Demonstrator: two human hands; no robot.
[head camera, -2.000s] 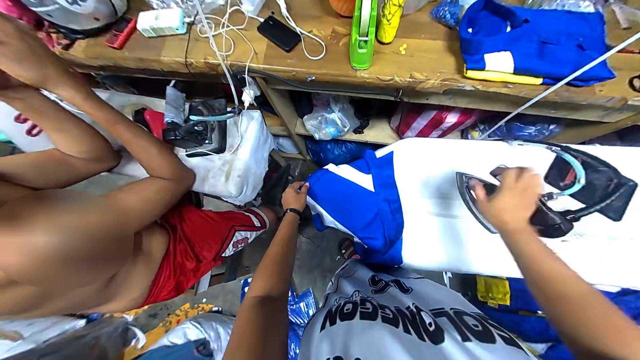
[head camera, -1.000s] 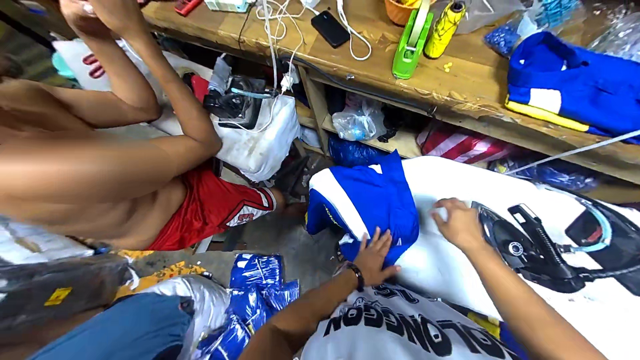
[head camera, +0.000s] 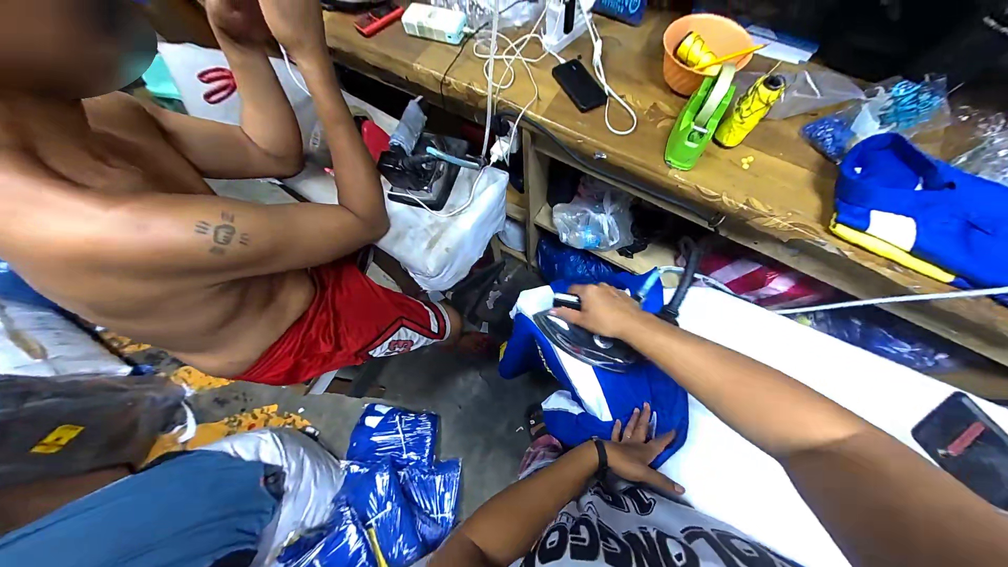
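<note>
A blue garment with white panels (head camera: 657, 402) lies over the narrow left end of a white padded ironing board (head camera: 756, 441). On the garment's upper part rests a clothes iron (head camera: 587, 342), its tip pointing up and left. My right hand (head camera: 602, 311) is closed around the iron's handle. Below the iron, my left hand (head camera: 636, 453) lies flat with fingers spread, pressing on the garment's lower edge and wearing a dark wristband. A dark iron rest (head camera: 965, 445) sits at the board's right end. The iron's cord runs up behind my right hand.
A shirtless person (head camera: 236, 236) in red shorts sits at the left, by another iron (head camera: 429, 173). The wooden table (head camera: 630, 157) along the back holds a green tape dispenser (head camera: 699, 118), an orange basket (head camera: 705, 39), a phone (head camera: 579, 85) and a folded blue garment (head camera: 921, 213). Blue plastic-wrapped packs (head camera: 386, 488) lie below.
My right hand, off the iron one second ago, now holds it, and the iron has moved left from its rest onto the garment. My left hand has gone from the garment's upper edge to its lower part.
</note>
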